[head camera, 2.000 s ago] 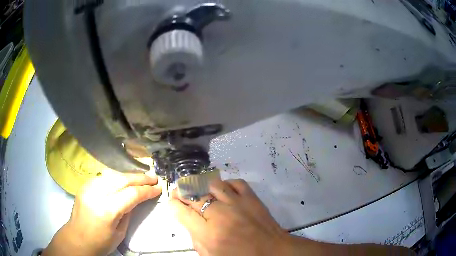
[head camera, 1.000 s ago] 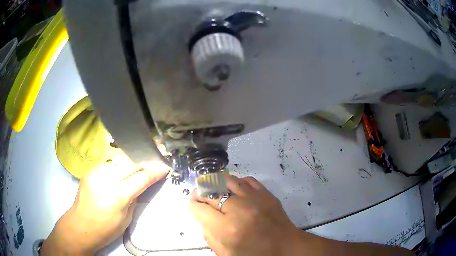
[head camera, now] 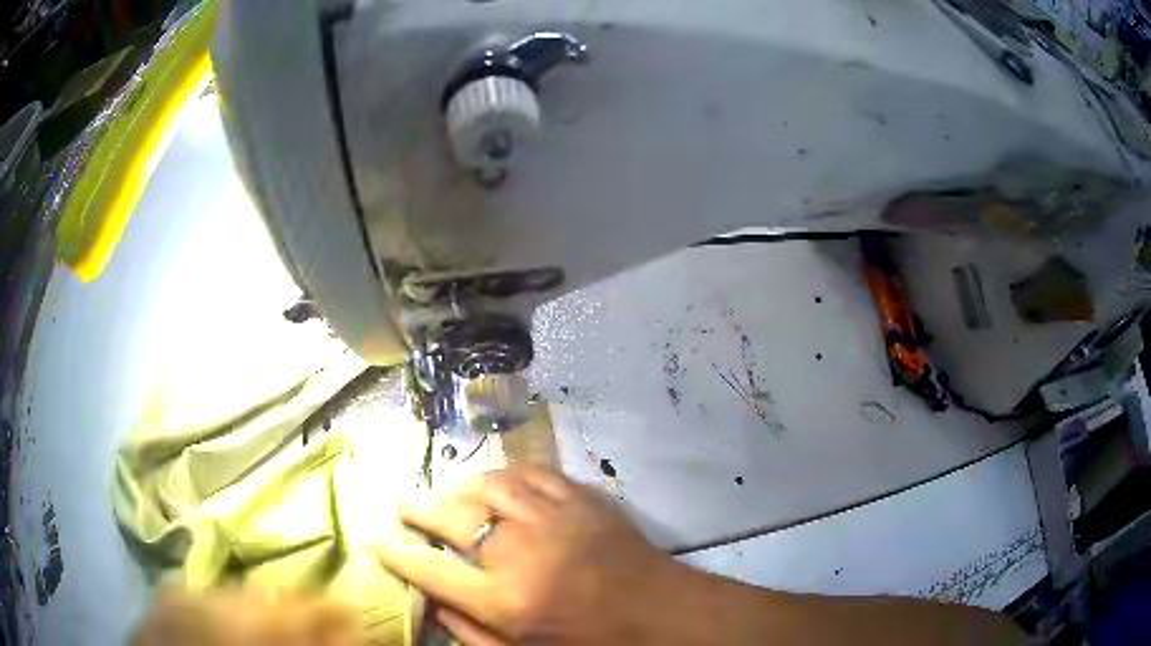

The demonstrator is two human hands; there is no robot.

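Note:
The yellow-green fabric piece (head camera: pixel 271 505) lies in loose folds left of and in front of the needle area, overexposed near the lamp. The presser foot and needle area (head camera: pixel 432 401) is too bright and small to tell whether it touches the cloth. My right hand (head camera: pixel 543 562), with a ring, has its fingers over the cloth's right edge just in front of the tension knob (head camera: pixel 490 401); its grip is unclear. My left hand (head camera: pixel 240 618) is blurred and cut off by the bottom edge, at the near side of the cloth; its fingers cannot be made out.
The off-white machine head (head camera: pixel 606 152) spans the top, with a white ribbed knob (head camera: pixel 494 123). Orange-black snips (head camera: pixel 899 322) lie under the arm at right. A long yellow cover (head camera: pixel 133 152) is at upper left. A tan patch (head camera: pixel 530 435) is right of the foot.
The cloth has come from behind the left of the machine head to its front left and lies more spread out. Both hands have moved nearer to me, the left to the bottom edge.

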